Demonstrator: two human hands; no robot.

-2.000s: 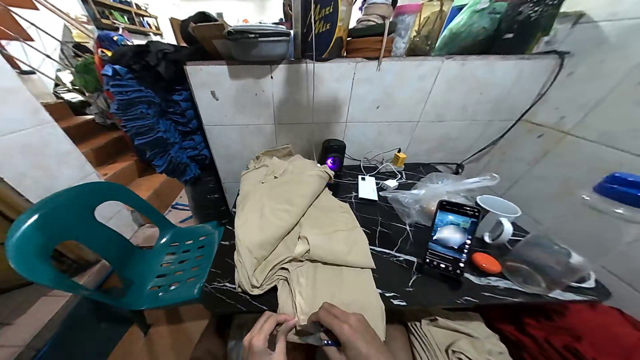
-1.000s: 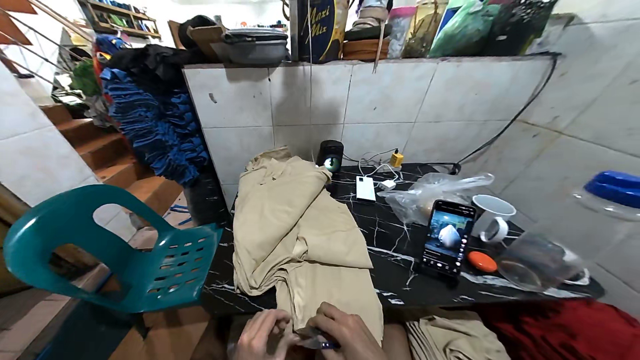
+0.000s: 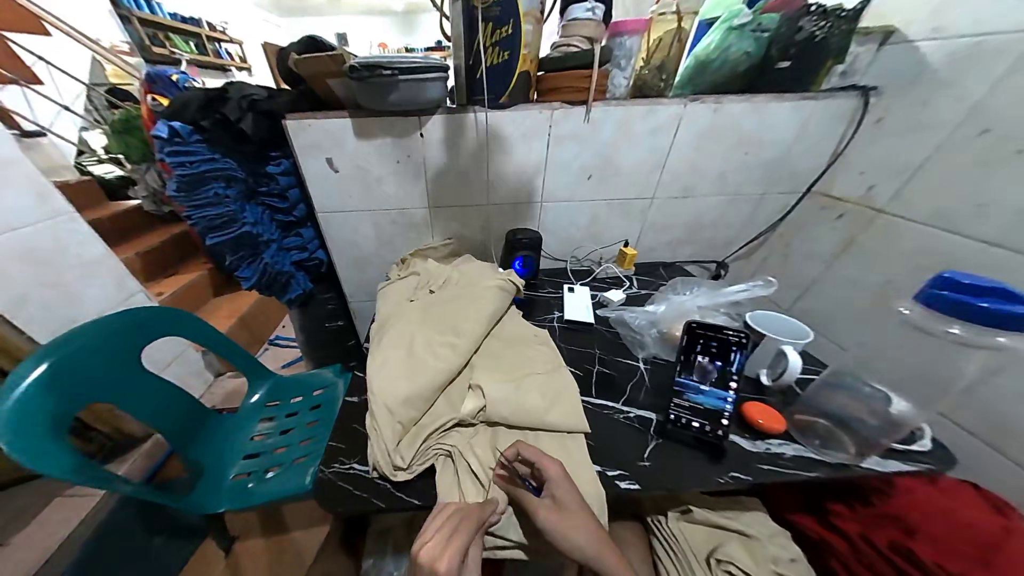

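Note:
A khaki cloth garment (image 3: 448, 344) lies spread over the black marble-patterned table, its near end hanging over the front edge. At that near end my left hand (image 3: 454, 534) pinches the fabric between thumb and fingers. My right hand (image 3: 548, 500) is just to the right and slightly higher, fingers curled, with a small dark blue tool (image 3: 530, 485) held against the palm. Something thin shows at its fingertips, too fine to make out. Part of the cloth under both hands is hidden.
Right on the table (image 3: 632, 472) are a lit smartphone (image 3: 706, 384), white mug (image 3: 778, 344), orange disc (image 3: 762, 418), clear plastic jug (image 3: 864, 408), plastic bag (image 3: 672, 312) and white power bank (image 3: 578, 304). A black speaker (image 3: 522, 253) stands behind. A green chair (image 3: 264, 432) is left; khaki (image 3: 720, 532) and red cloth (image 3: 888, 520) lie right.
My right hand has risen from the cloth beside my left hand, its fingertips now lifted and curled. My left hand still pinches the fabric.

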